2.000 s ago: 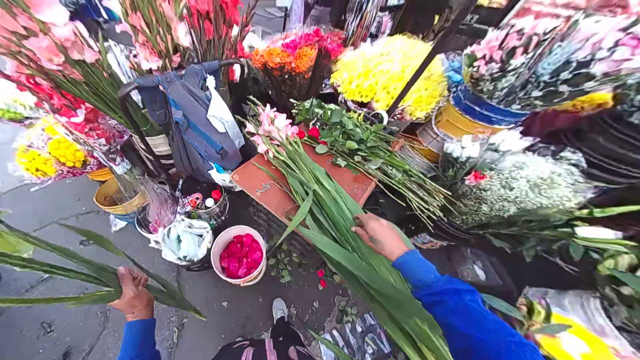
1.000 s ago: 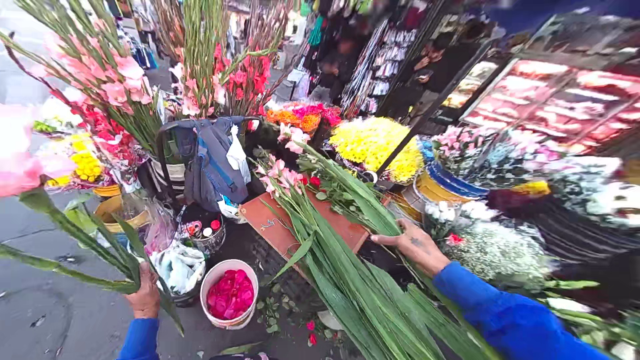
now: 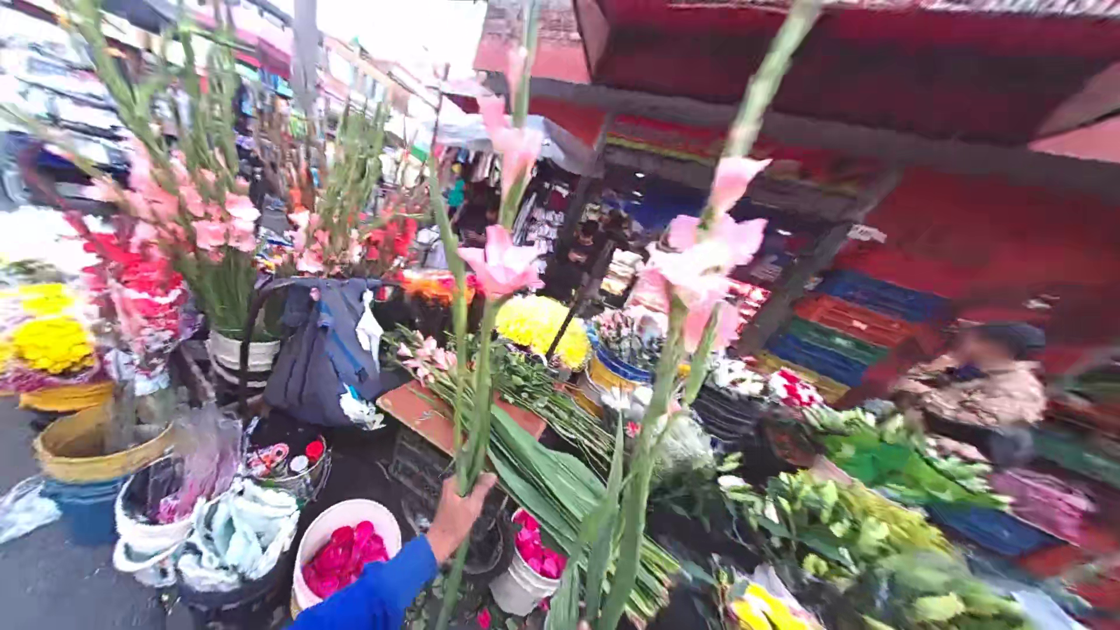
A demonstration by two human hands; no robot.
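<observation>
My left hand point(image 3: 458, 512), in a blue sleeve, is closed around the green stems of pink gladiolus point(image 3: 500, 262) held upright at the centre. To its right, more upright pink gladiolus stems point(image 3: 704, 254) rise close to the camera; what holds them is out of view. My right hand is not in view. Behind my left hand, a bunch of long-leaved green stems point(image 3: 547, 468) lies slanting over a reddish-brown board point(image 3: 420, 411), with cut leafy stems beside it.
White buckets of magenta petals point(image 3: 348, 556) point(image 3: 535, 556) stand below. A dark backpack point(image 3: 319, 359) hangs at the left near gladiolus in buckets. Yellow flowers point(image 3: 547, 328) are behind the board. Leafy bunches point(image 3: 831, 516) and a seated person point(image 3: 971, 385) are at the right.
My left hand has moved from the left side to the centre with its stems. My right hand, earlier at the leafy stems on the board, is out of view. The view has tilted up.
</observation>
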